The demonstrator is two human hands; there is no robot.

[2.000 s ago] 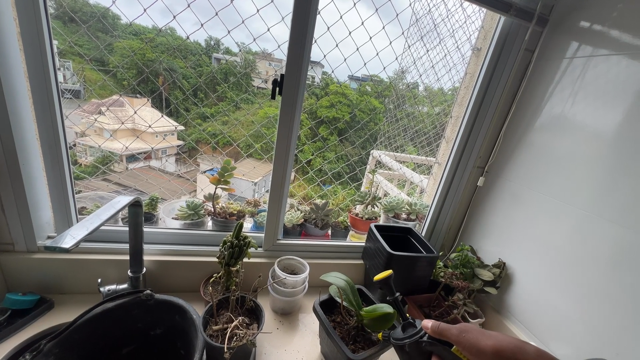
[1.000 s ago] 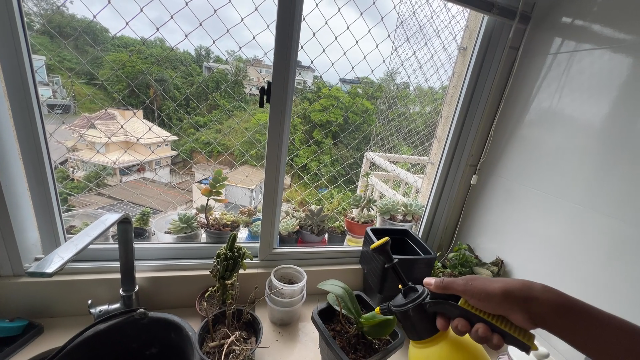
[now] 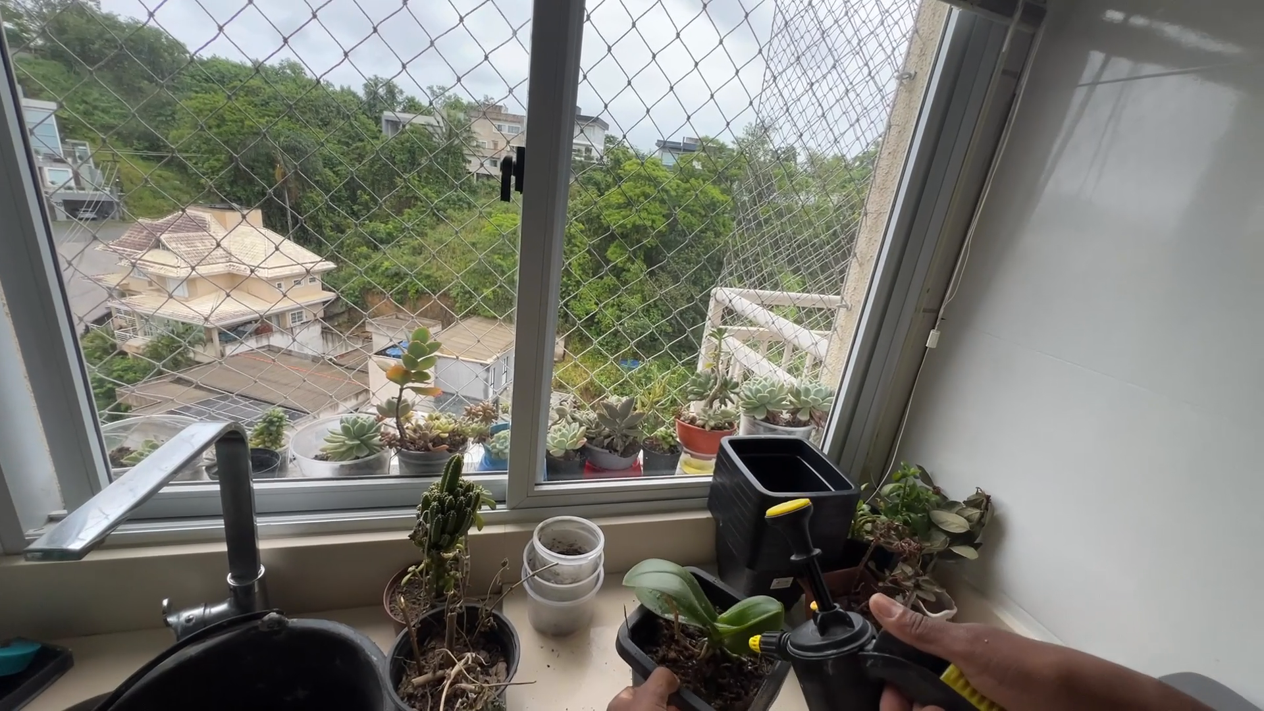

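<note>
My right hand (image 3: pixel 987 647) is closed around the black handle of a pump sprayer (image 3: pixel 829 642) with a yellow knob and yellow nozzle tip. The nozzle points left, over the right side of a square black pot (image 3: pixel 637 642) that holds an orchid (image 3: pixel 686 597) with broad green leaves in bark. At the bottom edge my left hand (image 3: pixel 647 691) shows only by its fingertips, which touch the front left of that pot; the rest of it is out of view. The sprayer's lower body is cut off by the frame.
Left of the orchid are stacked clear plastic pots (image 3: pixel 563 583) and a black pot (image 3: pixel 454 657) with dry stems. A chrome faucet (image 3: pixel 237 523) rises behind a black bucket (image 3: pixel 257 671). Tall square black pots (image 3: pixel 780 513) and a leafy plant (image 3: pixel 928 518) stand behind the sprayer. Succulents (image 3: pixel 351 439) line the netted window's outer ledge.
My left fingertips have come into view at the orchid pot. Two seconds ago the sprayer was lower at the right; its yellow body showed one second ago.
</note>
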